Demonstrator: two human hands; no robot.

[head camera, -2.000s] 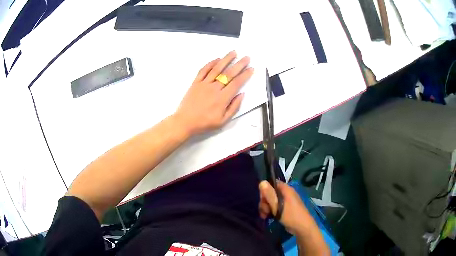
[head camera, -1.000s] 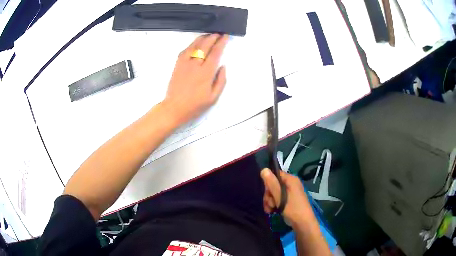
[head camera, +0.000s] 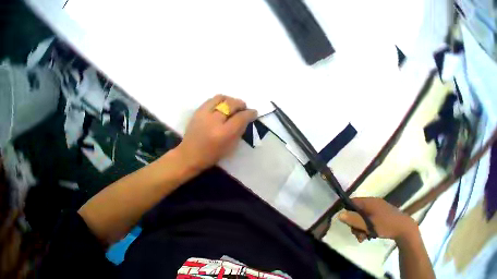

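My right hand [head camera: 376, 219] holds the tailor's shears [head camera: 319, 163] by the handles; the long dark blades point up and left over the white paper pattern [head camera: 180, 60]. My left hand [head camera: 220, 128], with a yellow ring, is at the paper's near edge, left of the blade tips, thumb and fingers closed together; the fingertips seem to pinch the edge, but what they grip is hidden. Small navy fabric scraps [head camera: 260, 129] lie just right of its fingertips. A navy strip [head camera: 340, 143] lies beside the blades.
A large dark pattern weight [head camera: 305, 32] lies on the paper at top. A cream side surface [head camera: 400, 155] with a dark bar [head camera: 404, 188] and dark scraps is at right. Paper offcuts [head camera: 98, 152] litter the green floor at left. The wearer's body is close to the table edge.
The view has swung round towards the table's side-surface end. My left hand has moved from near the large weight to the paper's edge. The shears now slant up-left instead of standing nearly upright.
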